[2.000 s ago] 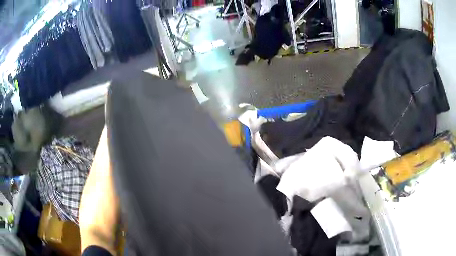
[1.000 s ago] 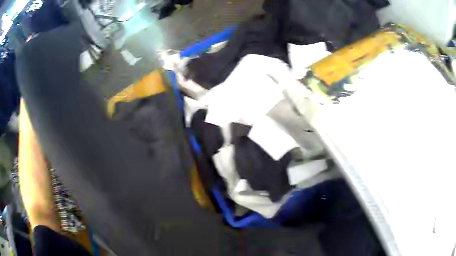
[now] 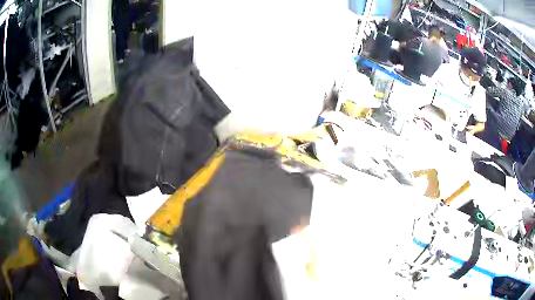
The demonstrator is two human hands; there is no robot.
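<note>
A large dark charcoal garment panel (image 3: 234, 217) lies over the left end of the white sewing table and hangs toward the bottom of the picture. It is blurred. What looks like my right hand (image 3: 304, 233) is at the panel's right edge, blurred and washed out by glare, so its grip cannot be made out. My left hand does not show. The white sewing machine (image 3: 434, 234), with a blue stripe and a black strap, stands at the right.
A bin of white and dark cloth pieces (image 3: 102, 252) is at the lower left. A dark garment (image 3: 158, 123) is piled beyond the table's yellow-brown taped edge (image 3: 170, 214). A person in a dark cap (image 3: 469, 76) and other workers are at the upper right.
The view has swung right, from the bin and floor to the table and machine. The panel has moved from above the floor and bin onto the table's left end. The left forearm has left view.
</note>
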